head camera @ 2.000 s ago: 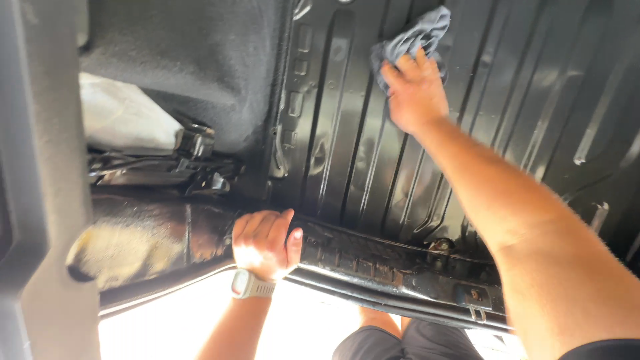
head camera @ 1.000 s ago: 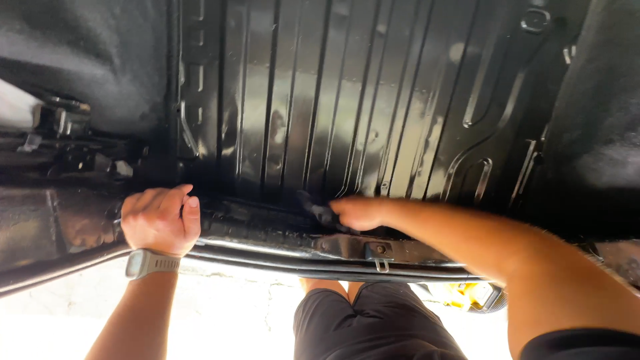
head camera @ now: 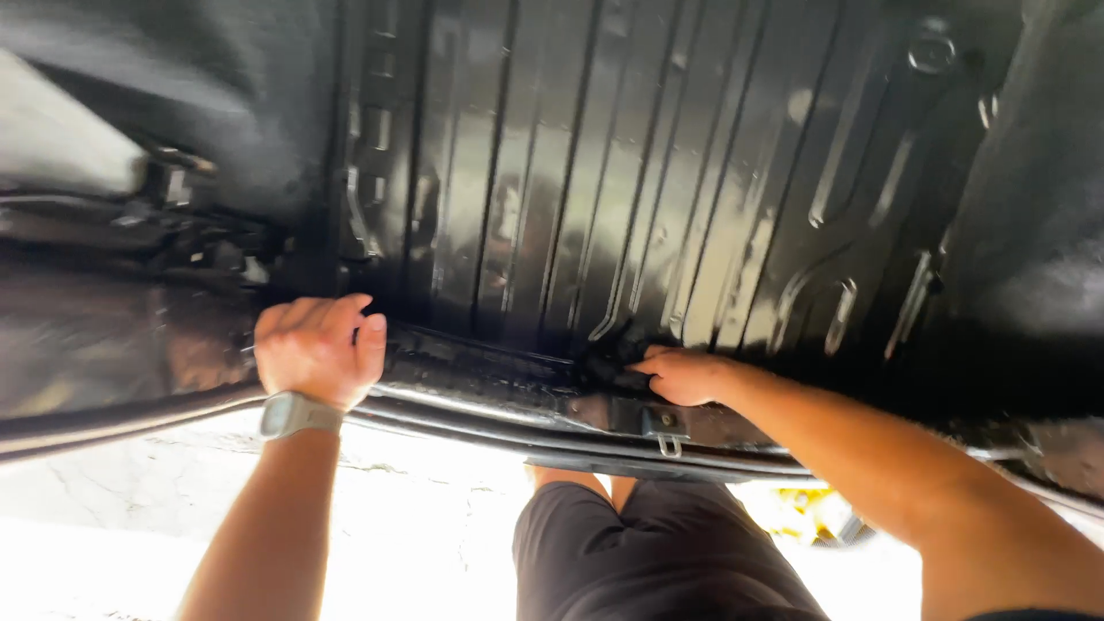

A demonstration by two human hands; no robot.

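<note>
A glossy black ribbed metal floor panel (head camera: 552, 190) of a vehicle's cargo area fills the upper middle. My right hand (head camera: 686, 375) presses a dark, shadowed cloth (head camera: 608, 358) at the panel's near edge, just above the metal latch striker (head camera: 668, 427). On the left, my left hand (head camera: 319, 349), with a watch at its wrist, rests on the sill (head camera: 457, 366), its fingers loosely bent and the thumb apart. No object shows in the left hand, though its underside is hidden.
A rubber seal (head camera: 483, 418) runs along the near rim of the opening. Dark side walls (head camera: 1044, 233) rise at left and right, with a pale panel (head camera: 65, 129) at the far left. My legs in dark shorts (head camera: 638, 552) stand outside, near a yellow object (head camera: 802, 511) on the ground.
Two seconds ago my right hand held the grey cloth far up on the ribbed panel; it has come down to the near edge. My left hand stays at the sill. The view has shifted right.
</note>
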